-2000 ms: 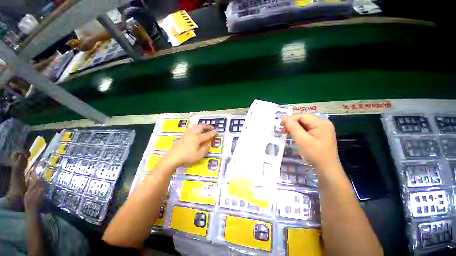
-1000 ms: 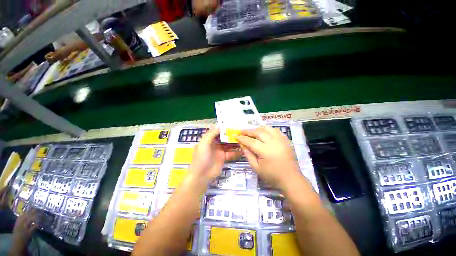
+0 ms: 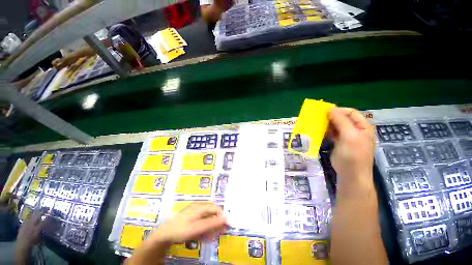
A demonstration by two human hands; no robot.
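My right hand [image 3: 352,140] holds a yellow die-cut film [image 3: 312,127] by its right edge, raised above the far right part of the tray. The film's cutout is at its lower end. A white backing sheet [image 3: 251,181] lies across the middle of the clear blister tray [image 3: 173,155]. My left hand [image 3: 191,230] is low over the tray, fingertips at the sheet's lower left edge; whether it grips the sheet I cannot tell. Pockets on the left and along the near row show yellow pieces; several right pockets show window patterns without yellow.
Another clear tray [image 3: 414,181] lies on the right and one [image 3: 77,191] on the left, near another person's hand. The green belt [image 3: 222,88] runs behind a pale rail. Stacked trays [image 3: 274,23] and yellow sheets [image 3: 168,44] lie beyond it.
My hands have moved apart. My right hand has lifted a yellow film up and right. The white sheet now lies on the tray, and my left hand has moved down and left.
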